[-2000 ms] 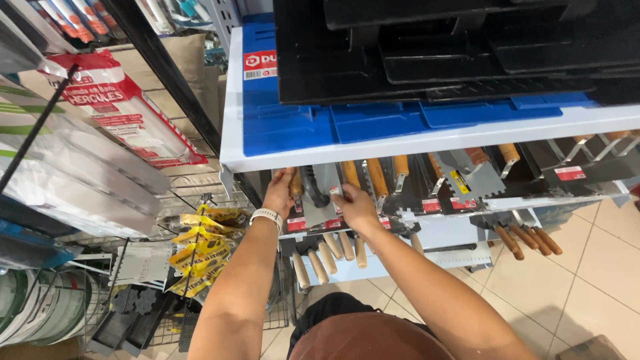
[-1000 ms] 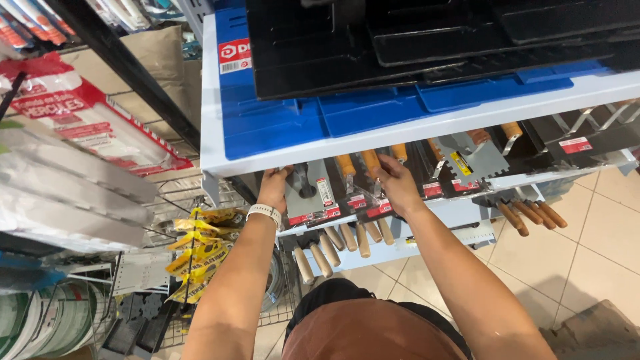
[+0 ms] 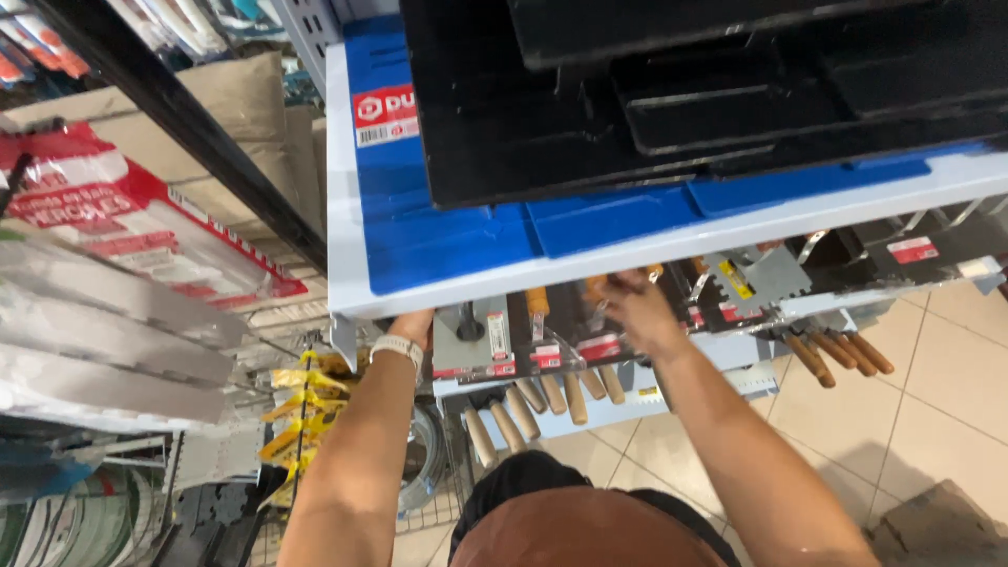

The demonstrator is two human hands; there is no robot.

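Note:
My left hand [image 3: 414, 326], with a pale watch band [image 3: 400, 346] at the wrist, reaches under the upper shelf beside a grey flat trowel [image 3: 472, 335] with a dark handle. Its fingers are largely hidden, so its grip does not show. My right hand [image 3: 639, 309] is blurred, fingers spread, over an orange-handled trowel [image 3: 596, 293] on the same lower shelf; whether it holds the handle cannot be told. Between the hands another trowel with an orange handle [image 3: 537, 302] lies on the shelf. To the right is a notched grey trowel [image 3: 757, 276] with a yellow label.
The white upper shelf edge [image 3: 677, 239] runs above my hands and carries blue plastic floats [image 3: 449, 244] and black ones [image 3: 504, 150]. Pale wooden handles [image 3: 524, 412] stick out lower down. Yellow packages [image 3: 295, 425] hang at the left, near a black post [image 3: 181, 118].
My right hand has moved off the orange handle it was touching a second ago and is blurred now. My left hand stays at the shelf's left end, more hidden under the shelf edge.

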